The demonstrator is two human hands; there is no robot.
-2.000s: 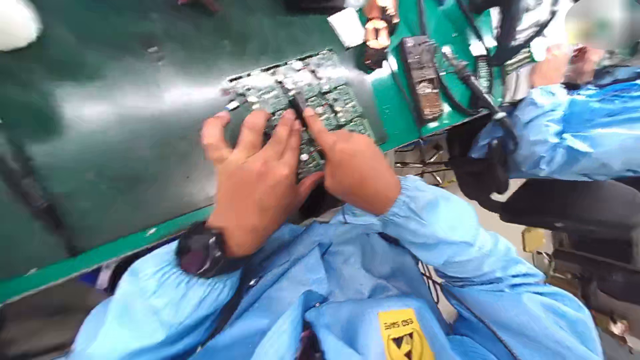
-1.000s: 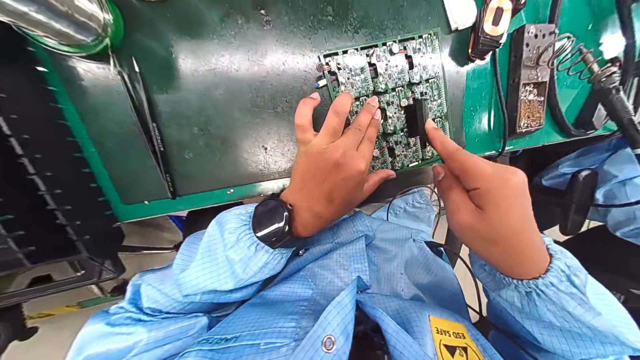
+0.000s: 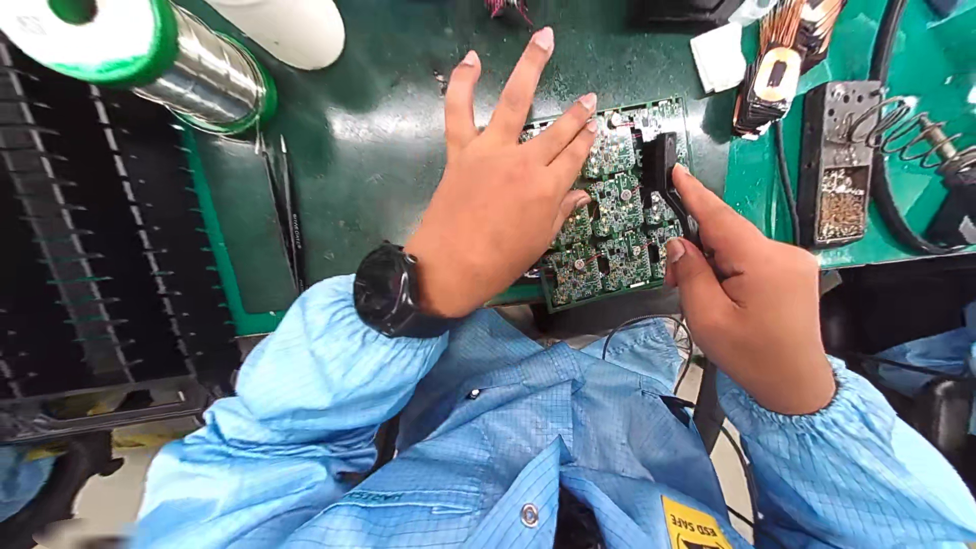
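Observation:
A green panel of printed circuit boards (image 3: 619, 200) lies on the mat near the table's front edge, its left part hidden. My left hand (image 3: 507, 187) rests over that left side, fingers spread, with some fingertips on the panel and others beyond it. My right hand (image 3: 743, 293) grips the handle of a black brush-like tool (image 3: 665, 164), whose head is against the right part of the boards. Whether it has bristles cannot be seen.
Black tweezers (image 3: 293, 221) and a solder wire spool (image 3: 217, 80) lie left. On the right are a soldering iron stand (image 3: 839, 164), a coil spring holder (image 3: 926, 145), copper-coloured wire parts (image 3: 778, 72) and a white pad (image 3: 718, 58). A black slotted rack (image 3: 91, 229) stands far left.
My left hand has opened its fingers wider. My right hand now grips the black tool's handle from the right, and the tool's head is farther up the panel. The view has shifted.

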